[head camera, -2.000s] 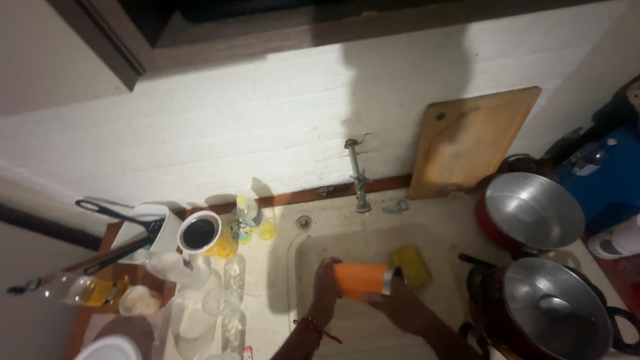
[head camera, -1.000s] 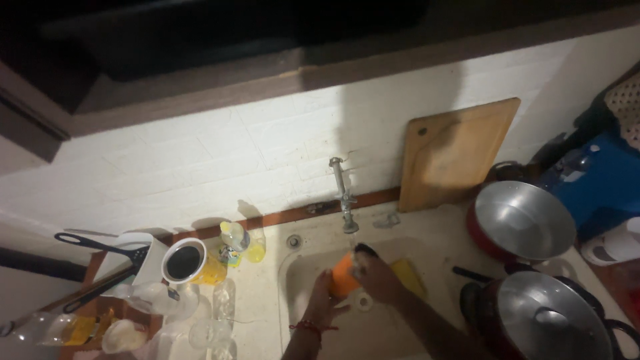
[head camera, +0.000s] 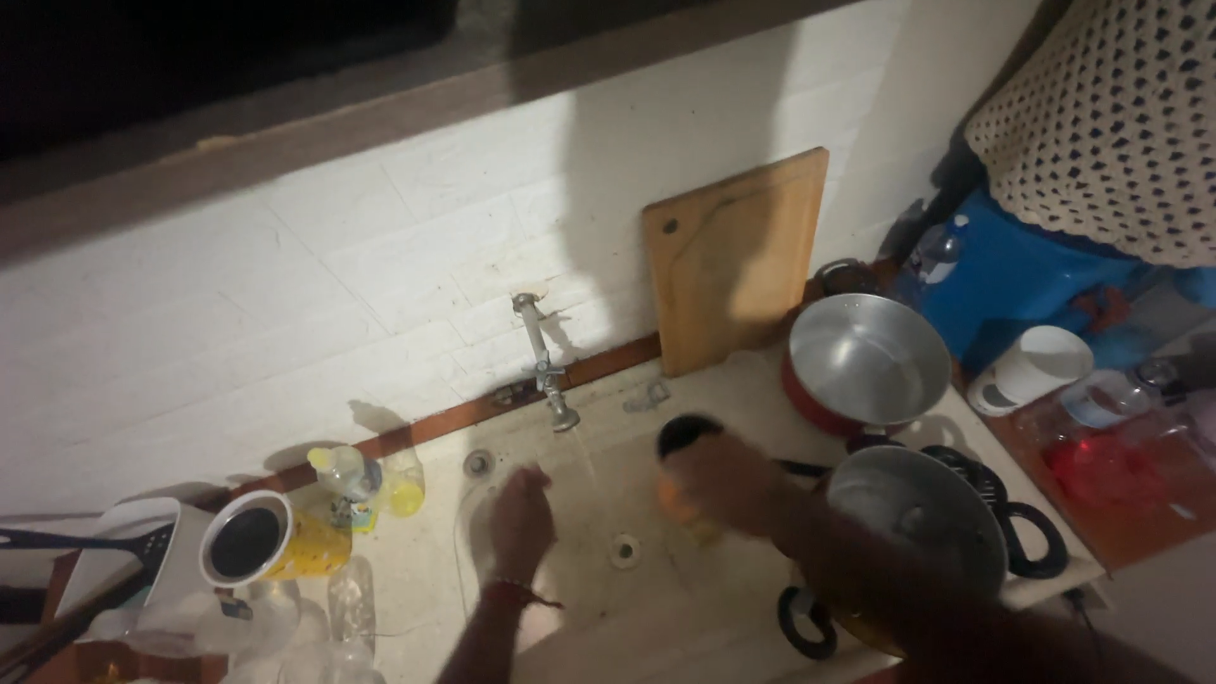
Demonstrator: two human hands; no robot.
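Observation:
My right hand [head camera: 727, 480], blurred, is closed round an orange cup-like container [head camera: 676, 496] with a dark end, over the right side of the sink [head camera: 608, 608]. Over the left side of the basin is my left hand [head camera: 521, 518], with a red cord bracelet at its wrist and no object visible in it; its fingers are partly hidden. A thin stream of water falls from the wall faucet [head camera: 546, 375] between the hands. Part of a yellow sponge [head camera: 703, 534] shows below the container. The drain [head camera: 625, 551] is visible between my hands.
Two metal pots [head camera: 869, 361] [head camera: 917, 522] stand right of the sink. A wooden cutting board [head camera: 736, 266] leans on the wall. On the left are a yellow cup [head camera: 318, 548], plastic bottles [head camera: 351, 608] and a black slotted utensil [head camera: 152, 546]. More bottles and a white cup [head camera: 1045, 361] are at far right.
My left hand has let go of the orange container, which both hands held earlier. The right hand has moved right with it, away from the left hand.

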